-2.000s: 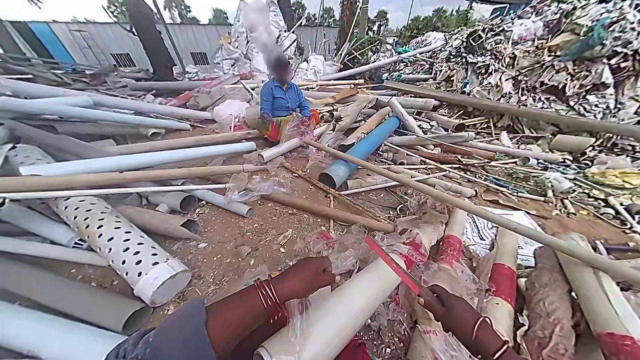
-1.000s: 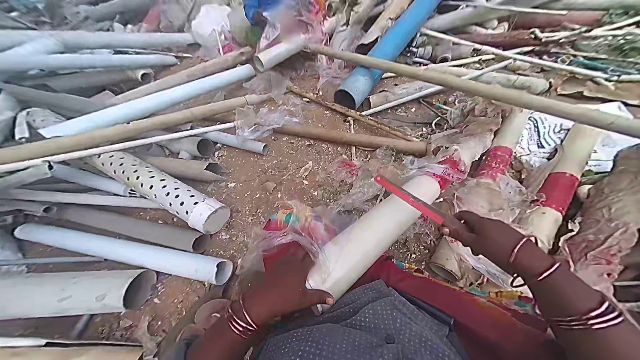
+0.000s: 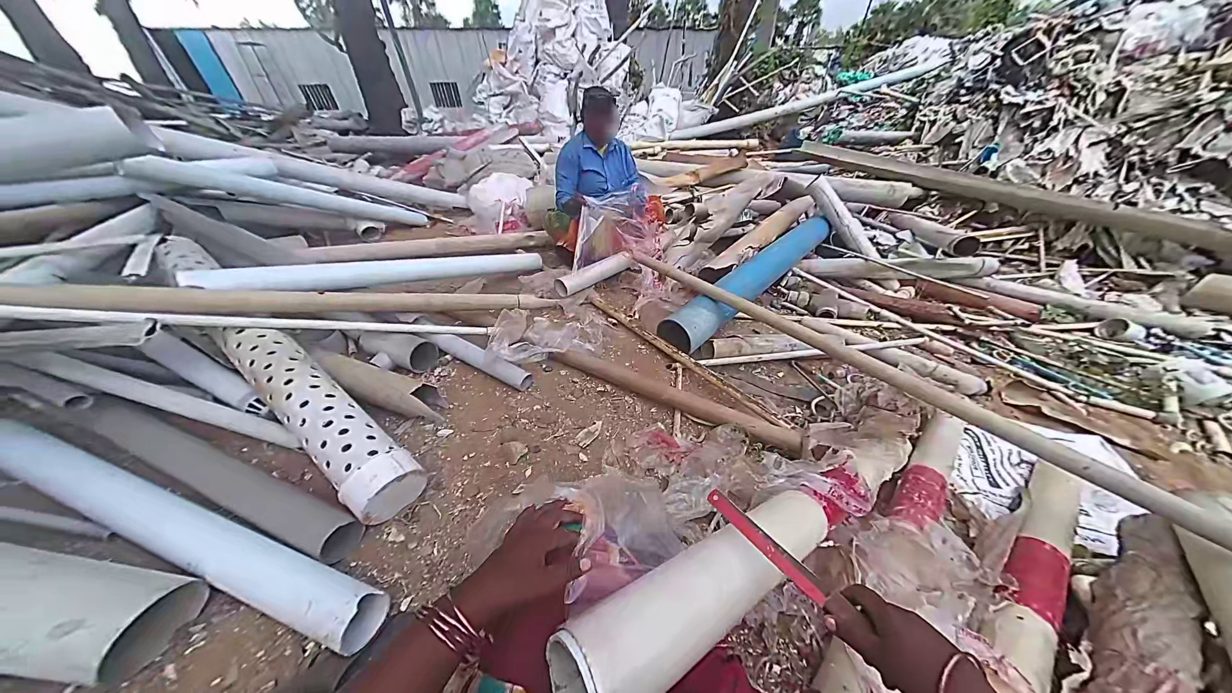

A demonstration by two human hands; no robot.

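A thick cream plastic pipe [image 3: 693, 597] lies across my lap, its open end toward me and its far part wrapped in red and clear film. My right hand [image 3: 876, 626] grips one end of a red hacksaw blade [image 3: 767, 547], which lies over the pipe's upper side. Left of the pipe, my left hand [image 3: 529, 558] has its fingers spread beside crumpled clear plastic film [image 3: 626, 510]. Whether it touches the film I cannot tell. Bangles circle both wrists.
Grey and white pipes [image 3: 279, 375] and a perforated white pipe [image 3: 318, 414] lie at left. A long pole [image 3: 905, 385] crosses at right near a blue pipe [image 3: 746, 284]. Ahead sits a person in blue [image 3: 597, 173]. More film-wrapped pipes [image 3: 1035, 577] lie at right.
My left hand has come off the near end of the cream pipe and is now left of it. The blade stays in my right hand. The view has tilted up since one second ago.
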